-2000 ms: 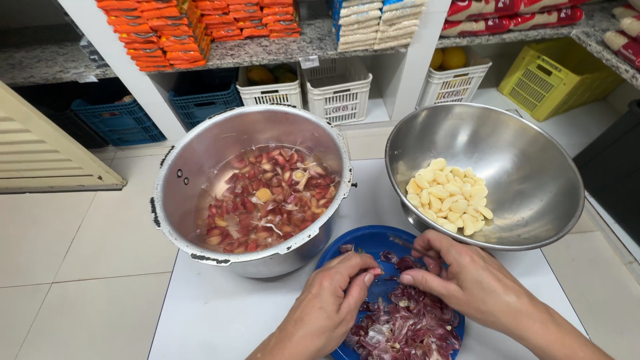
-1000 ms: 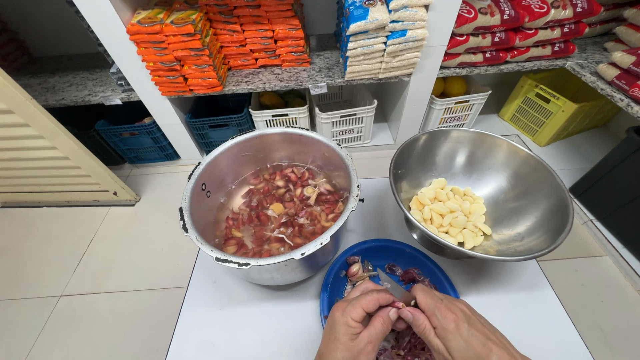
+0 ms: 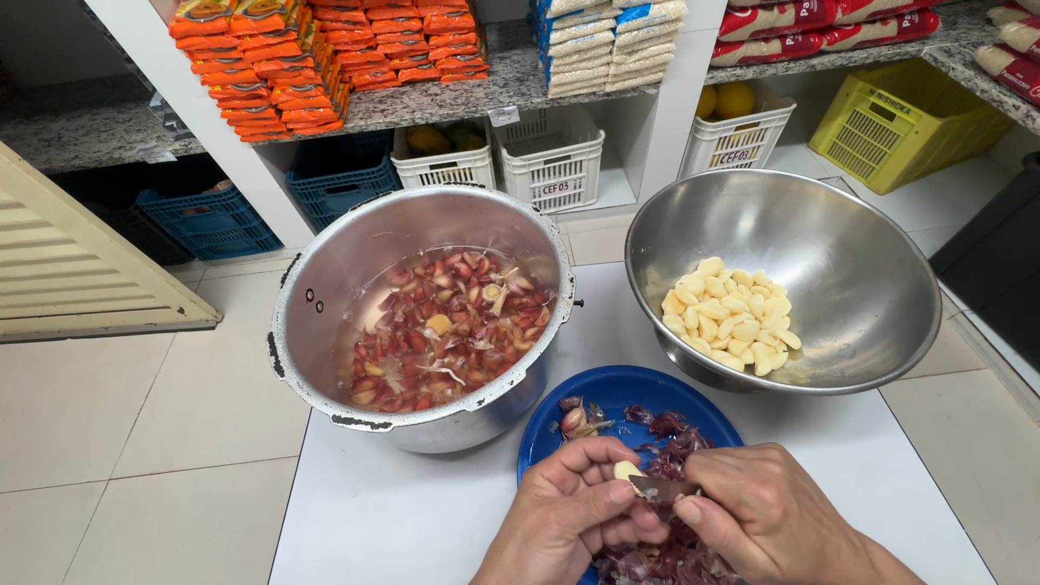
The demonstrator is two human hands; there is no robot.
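Note:
Over a blue plastic plate (image 3: 540,422), my left hand (image 3: 569,508) pinches a pale garlic clove (image 3: 627,470) between thumb and fingers. My right hand (image 3: 756,508) grips a small knife (image 3: 662,489), its blade against the clove. Purple garlic skins (image 3: 674,561) lie heaped on the plate beneath both hands, and unpeeled cloves (image 3: 574,422) rest near its upper left part. Behind it to the left, a dented aluminium pot (image 3: 479,414) holds many reddish unpeeled cloves (image 3: 455,325) in water. At the right, a stainless steel bowl (image 3: 853,268) contains a pile of peeled cloves (image 3: 727,313).
The plate, pot and bowl stand on a white tabletop (image 3: 366,504). Beyond are granite shelves (image 3: 422,106) with orange packets (image 3: 268,73) and bagged grain (image 3: 609,45). Plastic crates (image 3: 552,162) sit below them. A louvered cream door panel (image 3: 81,260) is at the left.
My hands were apart over the skins two seconds ago; now they are together at the clove and knife. A pale peeled surface shows on the clove now.

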